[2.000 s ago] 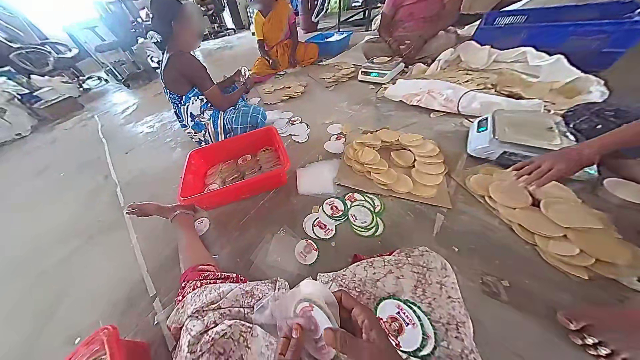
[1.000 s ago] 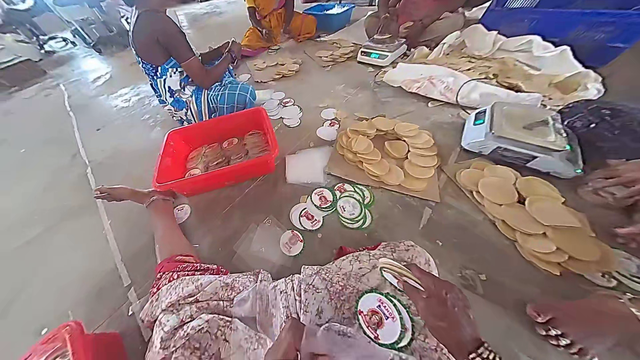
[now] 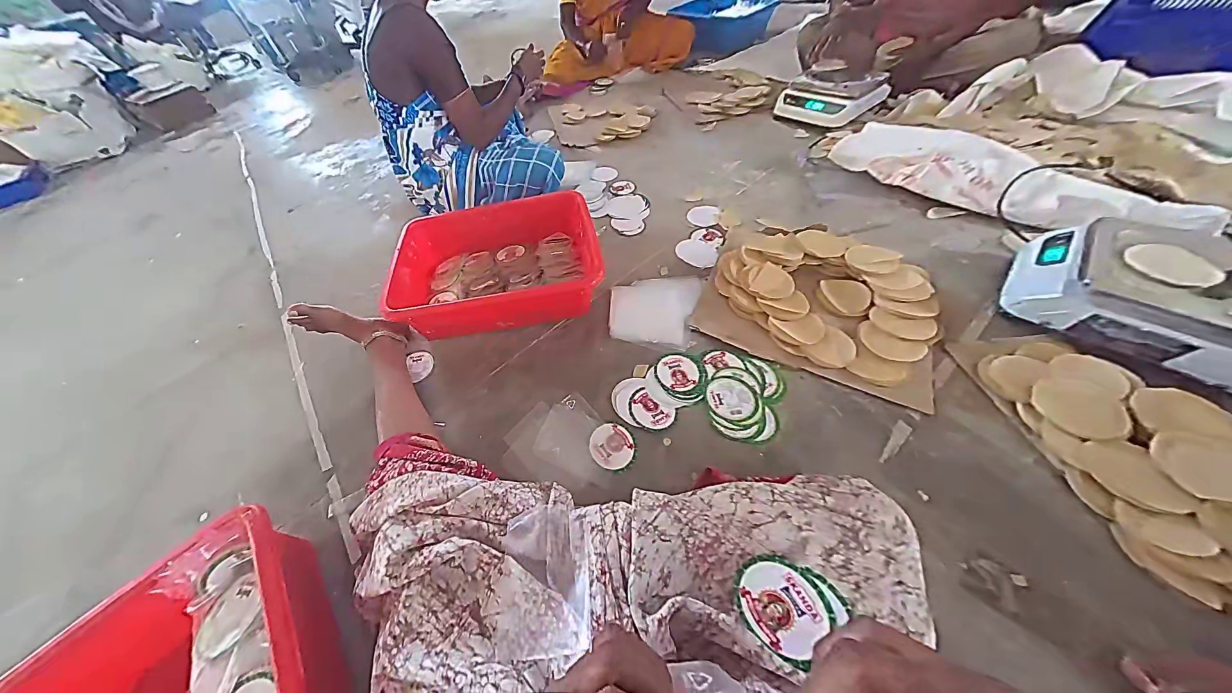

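My left hand (image 3: 621, 662) is at the bottom edge by a clear plastic bag (image 3: 553, 577) that lies over the patterned cloth (image 3: 462, 597) on my lap; its fingers are partly cut off by the frame. My right hand (image 3: 876, 659) is curled at the lower edge, close to the round printed labels with green rims (image 3: 784, 608) on my right thigh. What its fingers hold, if anything, is hidden. More plastic shows between the hands. On the floor ahead lie round printed labels (image 3: 736, 397), one single label (image 3: 612, 446) and flat clear bags (image 3: 563, 438).
Red tubs with packed discs stand ahead (image 3: 491, 313) and at lower left (image 3: 308, 606). Round tan discs cover cardboard sheets (image 3: 914, 393) at the centre right and far right. Digital scales (image 3: 1049, 274) stand beyond. A stack of clear bags (image 3: 654, 313) lies mid-floor. Other people sit behind.
My right hand held several tan discs one second ago; now it is lower, over my lap, and those discs are out of sight. The co-worker's hand at the right has left the discs.
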